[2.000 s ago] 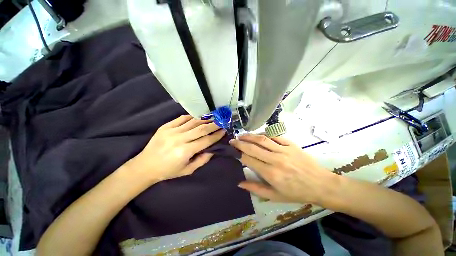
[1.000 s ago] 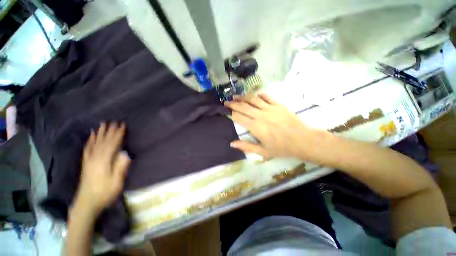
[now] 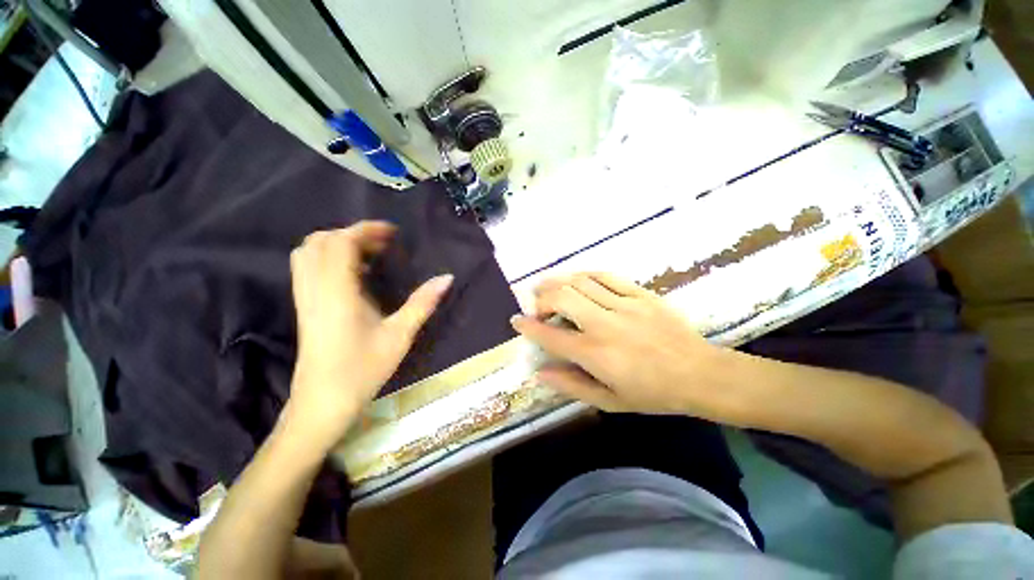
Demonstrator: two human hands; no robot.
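A dark plum-black garment (image 3: 215,215) covers the left of the worn white table and reaches the sewing machine's presser foot (image 3: 481,202). My left hand (image 3: 352,312) is over the garment left of the foot, thumb and fingers spread apart, holding nothing visible. My right hand (image 3: 618,340) is at the garment's right edge near the table front, fingers bent; whether the fingertips pinch the cloth cannot be told. A blue fitting (image 3: 367,144) and a pale ridged knob (image 3: 491,160) are beside the foot.
A clear plastic bag (image 3: 663,74) lies behind and right of the foot. Dark-handled snips (image 3: 879,130) lie beside a recessed parts tray (image 3: 958,159) at the right. Dark garments (image 3: 873,351) hang below the table at right, near a brown cardboard box (image 3: 1009,329).
My left hand has moved right across the garment from its left part. My right hand has moved from beside the foot down to the cloth's front right edge. The view has shifted.
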